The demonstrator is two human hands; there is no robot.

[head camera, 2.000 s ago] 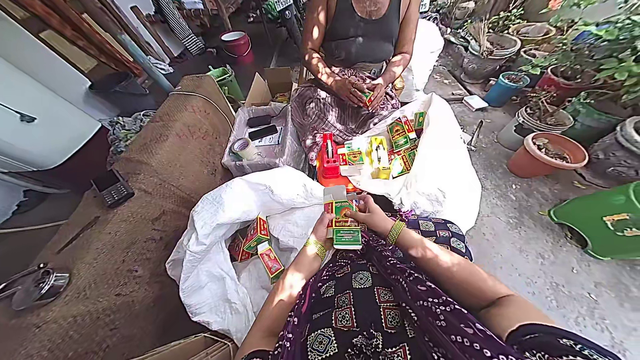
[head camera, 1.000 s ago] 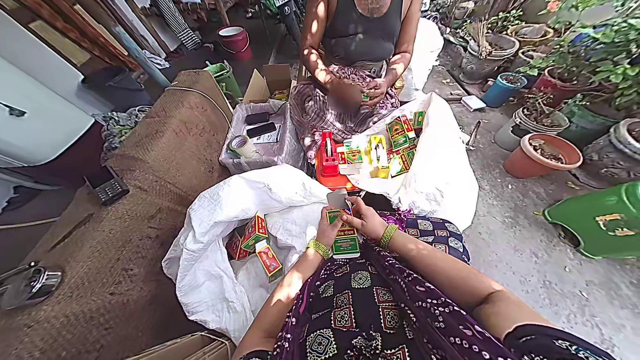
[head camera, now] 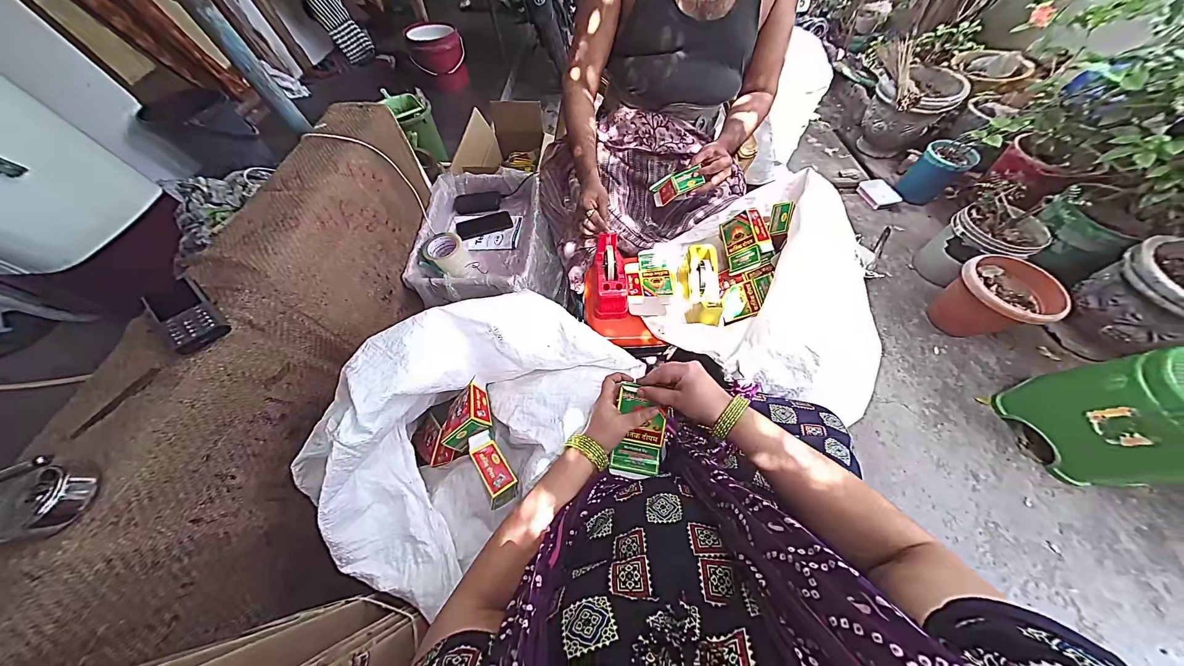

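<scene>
My left hand (head camera: 614, 418) grips the left side of a green, red and yellow printed carton (head camera: 638, 453) above my lap. At the carton's top end, the fingers of my right hand (head camera: 683, 390) press on it; the flap there is mostly hidden by my fingers. Several red and yellow cartons (head camera: 492, 470) lie in an open white woven sack (head camera: 370, 472) to the left. Ahead, a red tape dispenser (head camera: 610, 277) stands on an orange surface (head camera: 622, 330), with a yellow tape dispenser (head camera: 702, 282) to its right. More cartons (head camera: 743, 242) rest on a second white sack (head camera: 823, 314).
Across from me a seated person holds a carton (head camera: 678, 185). A plastic-covered box (head camera: 518, 268) bears phones and a tape roll (head camera: 446, 252). Burlap (head camera: 277, 370) lies left, with a steel pot (head camera: 55, 499). Flower pots (head camera: 997, 298) and a green plastic stool (head camera: 1101, 416) stand right.
The carton's grey end flap, raised between my hands earlier, no longer stands up in view. The other person's hands have moved apart, one reaching near the red tape dispenser.
</scene>
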